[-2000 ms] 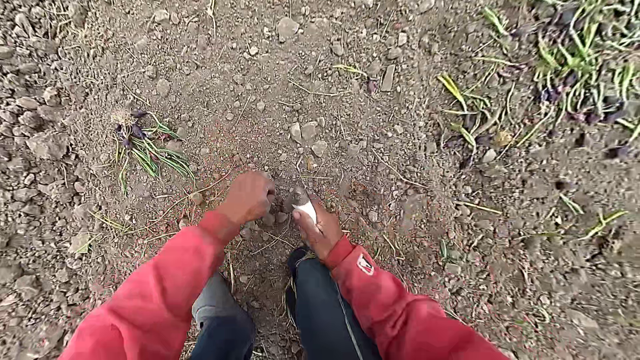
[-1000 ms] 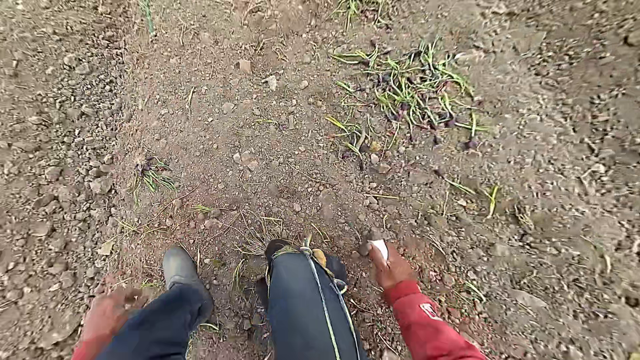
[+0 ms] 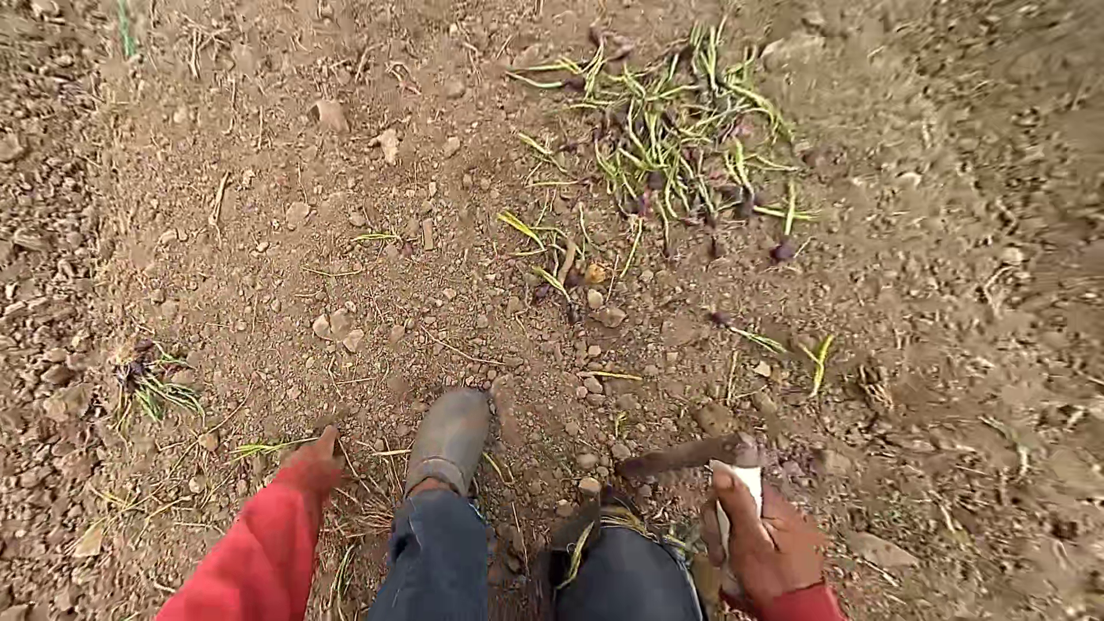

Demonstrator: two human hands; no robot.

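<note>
My right hand point(image 3: 768, 535) is closed around the white handle point(image 3: 743, 492) of a tool with a dark, dirt-covered blade point(image 3: 677, 457) that points left above my right knee. My left hand point(image 3: 317, 461), in a red sleeve, is low over the soil, left of the boot, near a thin green shoot point(image 3: 263, 448); its fingers are partly hidden, and whether it holds anything cannot be told. A loose heap of purple onion-like bulbs with green leaves point(image 3: 664, 147) lies ahead on the right. A small bunch of similar plants point(image 3: 151, 379) lies at the left.
Dry, stony soil point(image 3: 285, 302) spreads all around. A grey boot point(image 3: 453, 435) stands between my hands. Several stones point(image 3: 338, 328) and stray plants point(image 3: 750, 335) lie ahead of the boot. Rougher clods point(image 3: 52, 345) run along the left side. Something green point(image 3: 127, 30) shows at the top left.
My left hand has come away from beside my right hand, out to the left of the boot. My right hand keeps the white-handled tool, whose blade now shows. The view has shifted.
</note>
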